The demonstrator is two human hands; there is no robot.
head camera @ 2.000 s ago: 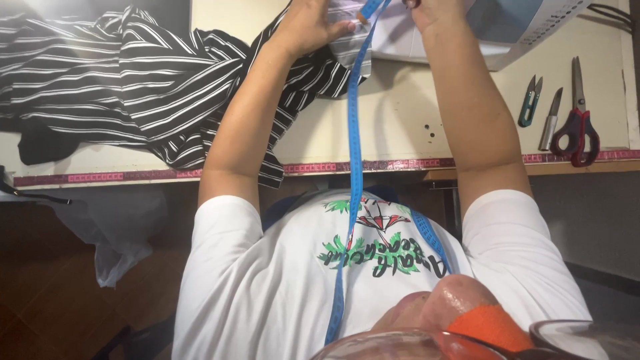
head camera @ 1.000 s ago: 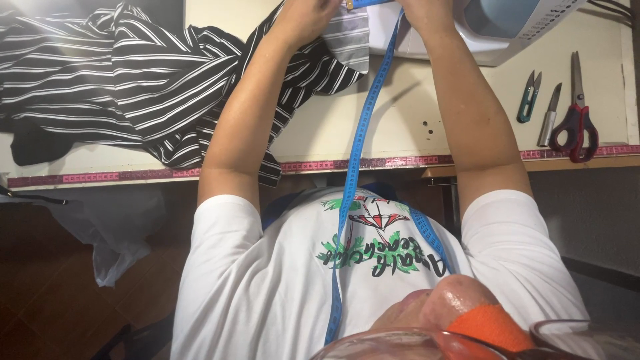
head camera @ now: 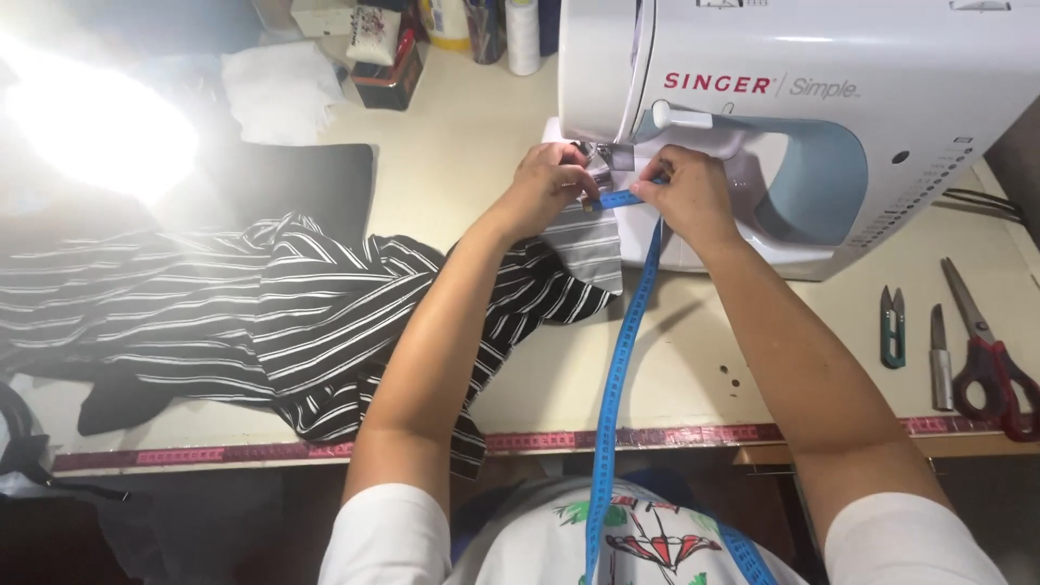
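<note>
A blue tape measure (head camera: 621, 341) hangs from around my neck and rises to the bed of a white Singer sewing machine (head camera: 772, 49). Its metal-tipped end lies at the fingertips of my left hand (head camera: 548, 187), beside the presser foot. My right hand (head camera: 686, 191) pinches the tape a short way to the right. Black-and-white striped fabric (head camera: 341, 317) runs from the left side of the table to the machine, its paler side turned up near the needle (head camera: 589, 252). The exact hold of my left fingers on fabric or tape is partly hidden.
At the right lie green thread snips (head camera: 893, 329), a small knife (head camera: 940, 361) and red-handled scissors (head camera: 987, 366). A pink measuring tape (head camera: 536, 441) runs along the table's front edge. Behind stand a white thread spool (head camera: 522, 36) and a small box (head camera: 388, 77). A bright lamp glares at upper left.
The view has shifted so that the machine and both hands now show fully. The raised tape end near my hands in the oldest frame is now low by the presser foot.
</note>
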